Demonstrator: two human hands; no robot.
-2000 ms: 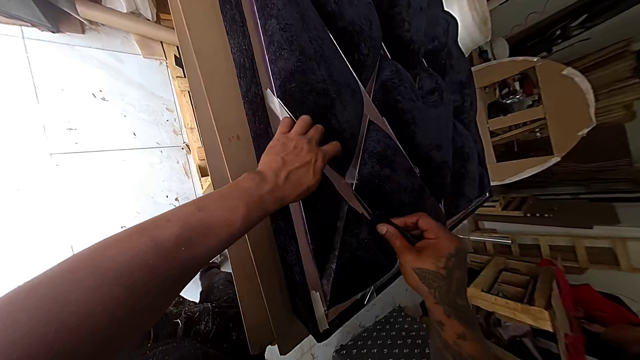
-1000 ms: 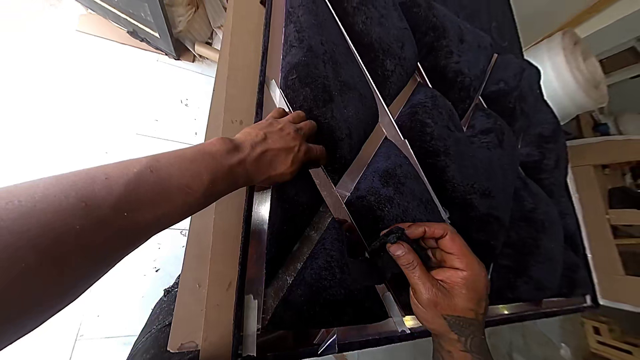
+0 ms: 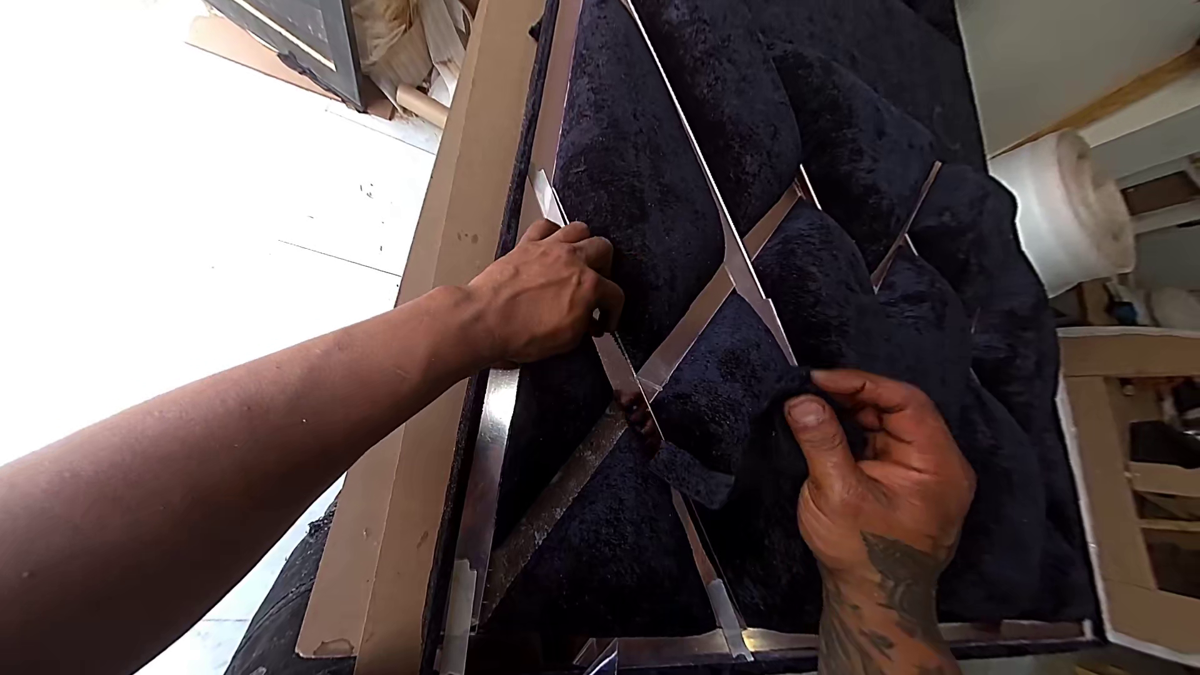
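Note:
A padded panel in dark blue plush fabric (image 3: 637,187) is crossed by shiny metallic strips (image 3: 692,323) in a diamond pattern. My left hand (image 3: 553,291), fingers curled, presses on a strip near the panel's left edge; what lies under the fingers is hidden. My right hand (image 3: 872,459) pinches a bunched piece of dark fabric (image 3: 778,422) between thumb and fingers, lower right of the crossing of two strips. A whitish tape end (image 3: 547,195) shows just above my left hand.
A brown cardboard-covered edge (image 3: 412,450) runs along the panel's left side. Rolled white wrapping (image 3: 1069,211) stands at the right, above a wood and cardboard frame (image 3: 1092,469). A dark framed piece (image 3: 300,42) lies at the upper left, on a pale tiled floor (image 3: 309,272).
The view has turned and come closer over the panel. My left hand stays on the strip near the edge. My right hand now lifts a larger fold of dark fabric than before.

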